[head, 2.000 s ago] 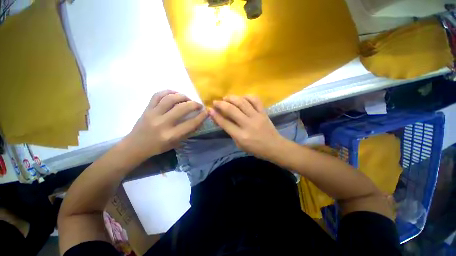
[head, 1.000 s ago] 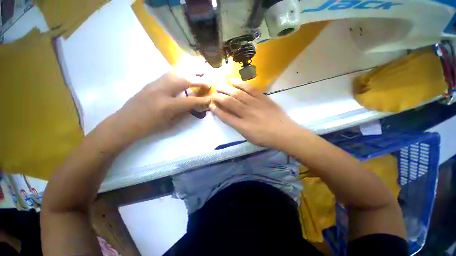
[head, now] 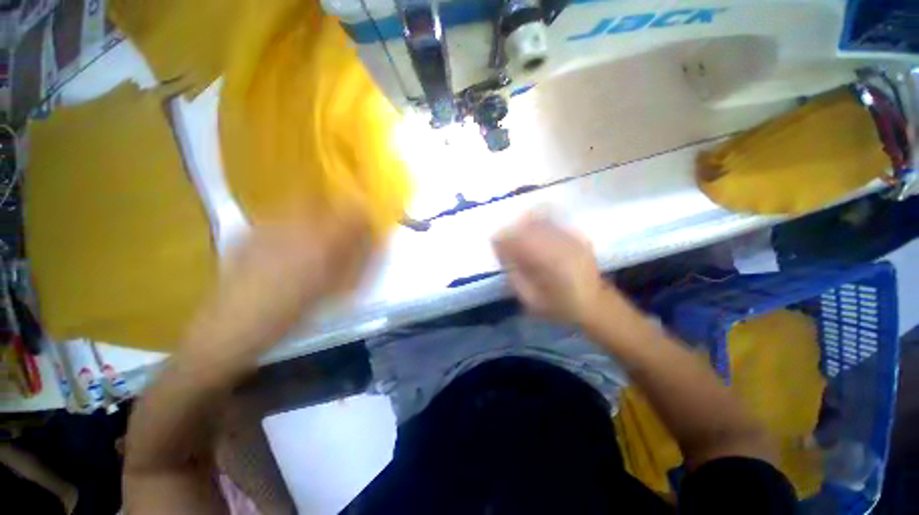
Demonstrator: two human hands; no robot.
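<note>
A mustard-yellow fabric panel (head: 302,131) lies bunched and blurred left of the needle area, its right edge brightly lit. My left hand (head: 317,251) is blurred at the panel's lower edge; whether its fingers grip the cloth is unclear. My right hand (head: 544,256) is right of and below the needle, above the table's front part, fingers curled, with no cloth seen in it. The presser foot and needle area (head: 453,126) of the white sewing machine (head: 645,45) shows with no fabric under it.
A yellow panel stack (head: 116,221) lies at left, with more yellow cloth (head: 171,35) behind. A smaller yellow pile (head: 801,156) lies at right. A blue basket (head: 862,402) with yellow pieces stands lower right. Red-handled snips (head: 28,364) and small white tubes (head: 93,382) lie at the left edge.
The yellow panel has moved left from under the machine head. My left hand has moved left and lower with it; my right hand has moved right, away from the needle. The hands are now apart.
</note>
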